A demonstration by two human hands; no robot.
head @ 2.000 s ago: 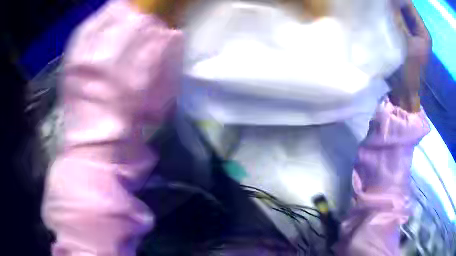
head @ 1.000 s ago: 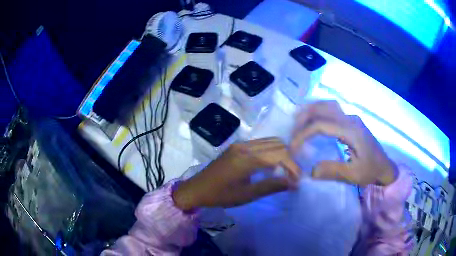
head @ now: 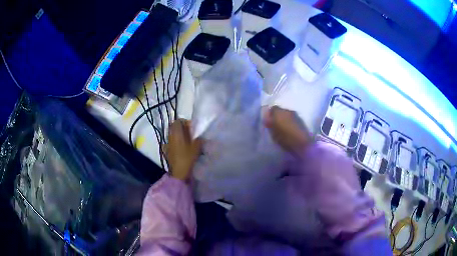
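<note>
A whitish crinkled plastic bag (head: 228, 125) stands up in front of me at the table's near edge; whether a unit is inside cannot be made out. My left hand (head: 181, 150) grips the bag's left side. My right hand (head: 288, 129) is at its right side, slightly blurred, with the fingertips against the bag. Several white device units with glossy black tops stand behind the bag, the nearest (head: 271, 46) just beyond it; the bag hides part of another.
Several device units (head: 342, 118) lie in a row at right, underside up, with black cable plugs below. A yellow tape ring (head: 404, 235) is lower right. A meter bank (head: 116, 55) with cords stands at left. A lined crate (head: 75, 170) is lower left; a fan (head: 184, 7) is at the top.
The hands have parted from close together to the bag's two sides. The bag now stands higher, over the place of the front black-topped unit. The view has shifted, showing more of the right row.
</note>
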